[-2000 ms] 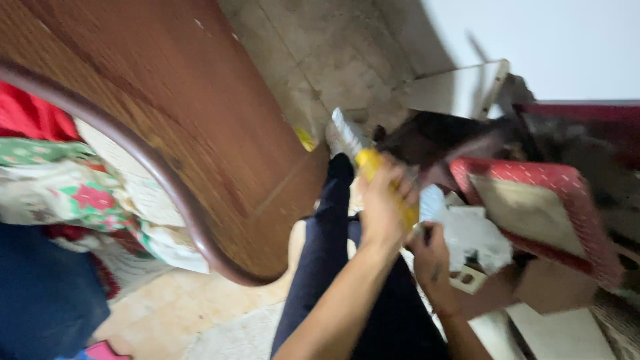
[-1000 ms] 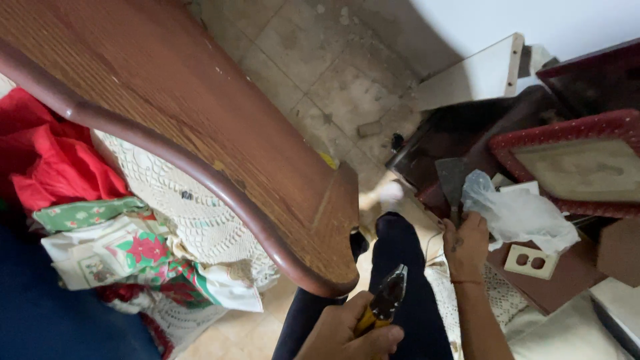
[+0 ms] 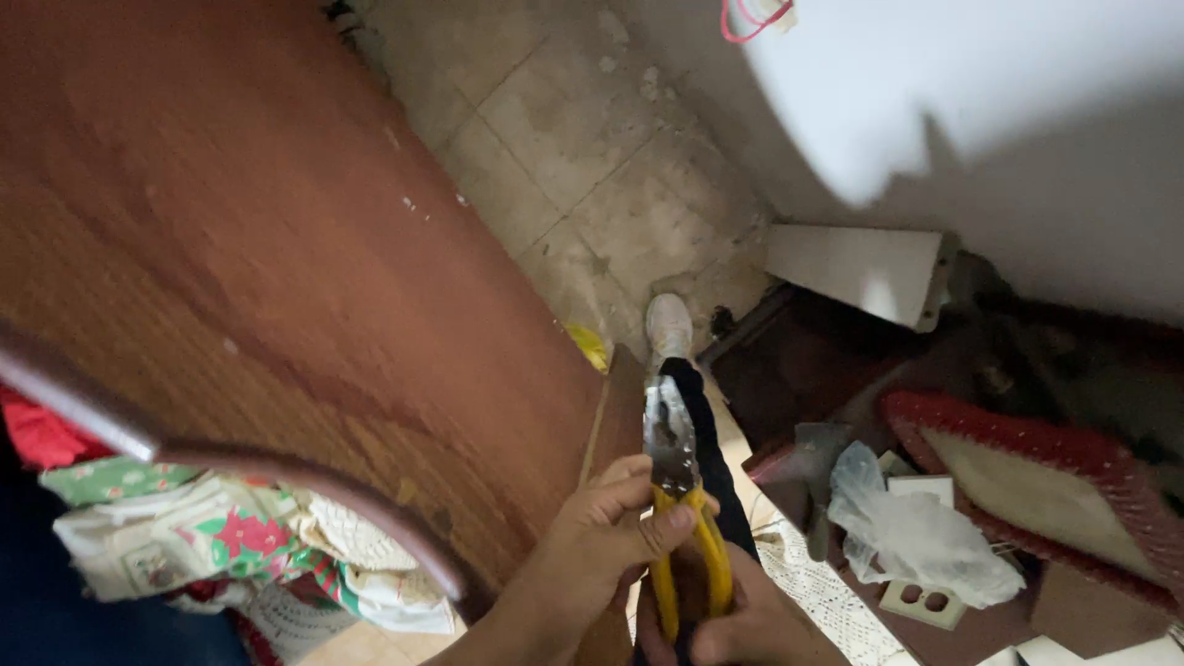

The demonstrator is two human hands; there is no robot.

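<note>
A pair of pliers with yellow handles (image 3: 673, 444) is between my hands near the lower middle, jaws pointing away from me and slightly apart. My left hand (image 3: 620, 536) grips the pliers near the pivot, thumb on a handle. Around the lower ends of the handles is my right hand (image 3: 740, 610), its fingers partly hidden. To the right, a putty knife (image 3: 820, 462) lies beside a crumpled clear plastic bag (image 3: 916, 532) and an ivory outlet cover plate (image 3: 922, 603) on a dark reddish surface.
A large brown wooden panel (image 3: 370, 231) with a curved edge fills the left. Holiday-patterned cloths (image 3: 231, 536) lie beyond that edge. A red-rimmed frame (image 3: 1027, 444) and a white box-like piece (image 3: 856, 264) are at right. Red wire (image 3: 754, 23) shows on the white wall. My shoe (image 3: 669, 324) is on floor tiles.
My right hand has left the putty knife and plastic bag and come to the pliers. The pliers now point away from me, held by both hands. The view has shifted.
</note>
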